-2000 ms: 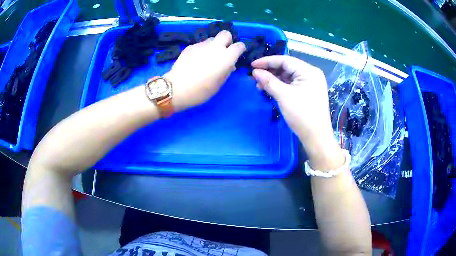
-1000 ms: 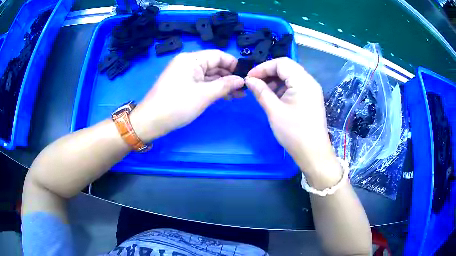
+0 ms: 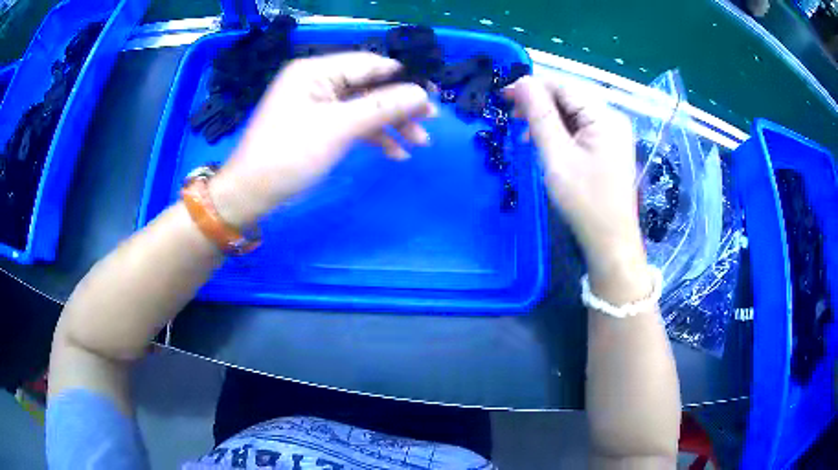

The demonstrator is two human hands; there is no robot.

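Note:
The blue work tray [image 3: 368, 301] lies in front of me. Matte black housings [image 3: 248, 73] are piled along its far edge, with more at the back right. Small shiny black rings [image 3: 496, 151] lie loose down the tray's right side. My left hand [image 3: 322, 128] is over the tray's left middle, palm turned inward, blurred, its fingers apart with nothing seen in them. My right hand [image 3: 588, 151] is over the tray's right rim, thumb and finger close together beside the rings; whether they pinch a piece I cannot tell.
A clear zip-lock bag [image 3: 703, 266] with dark pieces lies right of the tray. Blue bins with black parts stand at the left edge [image 3: 50, 197] and right edge [image 3: 772, 303]. A pale rail [image 3: 634, 96] and a green surface [image 3: 588, 41] run behind the tray.
My hands were together over the tray around a black piece; they have now moved apart. My left hand has moved left and opened. My right hand has moved right, towards the rings.

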